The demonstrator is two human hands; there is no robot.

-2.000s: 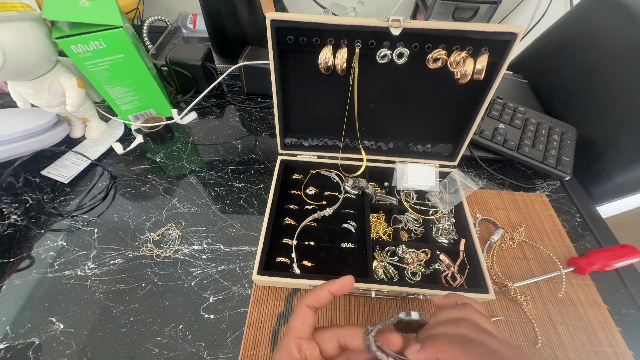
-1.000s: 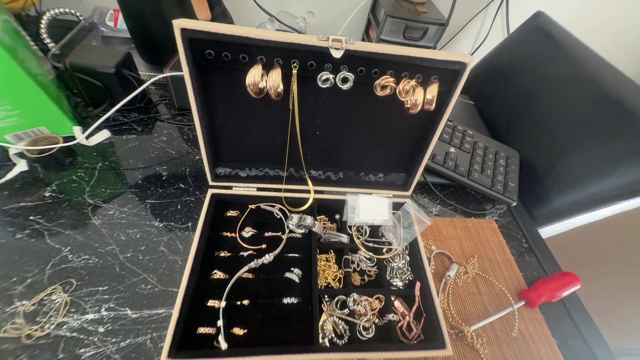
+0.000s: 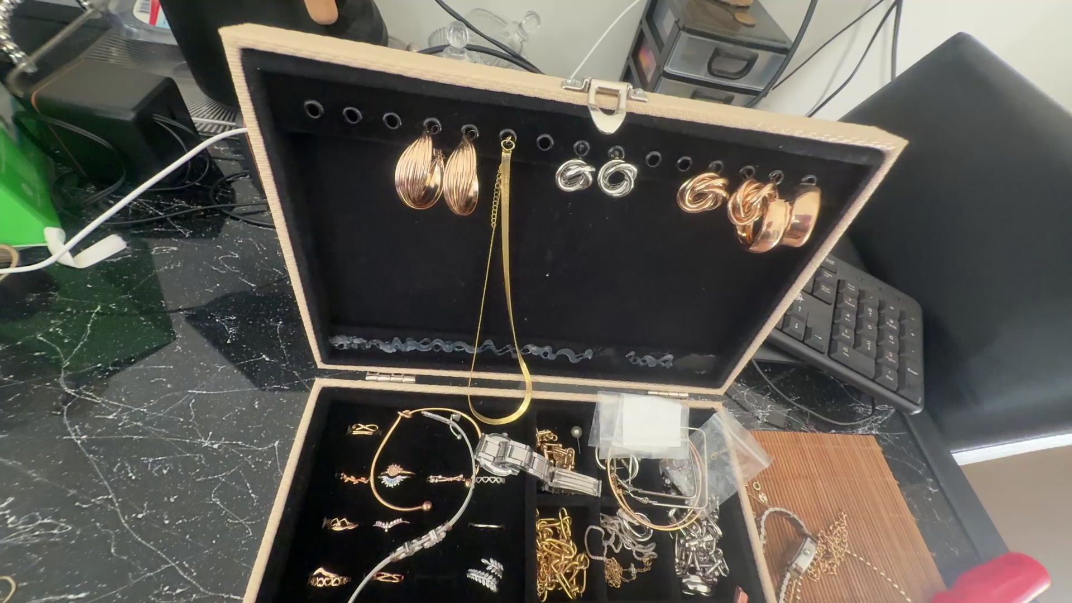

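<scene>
Neither of my hands shows in the head view. An open jewelry box [image 3: 314,383] fills the middle. From its raised lid hang ribbed rose-gold earrings [image 3: 419,173], silver knot earrings [image 3: 617,177], rose-gold knot earrings [image 3: 702,193] and a flat gold necklace [image 3: 507,276]. Rings [image 3: 341,524] sit in the left part of the base, with a rose-gold cuff bracelet [image 3: 377,469] and a silver bracelet [image 3: 414,543] over them. A silver metal-band watch [image 3: 528,461] lies across the divider. Gold chains [image 3: 559,553], silver chains [image 3: 699,544] and clear plastic bags [image 3: 645,425] are at the right.
Right of the box, a bamboo mat [image 3: 871,502] holds a small watch [image 3: 801,554], a beaded chain and part of a red handle [image 3: 1001,578]. A black keyboard [image 3: 863,327] stands behind it. A white cable [image 3: 176,159] runs at the left beside a green box [image 3: 25,193].
Two seconds ago both hands were at the box's front edge with a shiny metal piece; they are out of view now. The view has moved closer to the box.
</scene>
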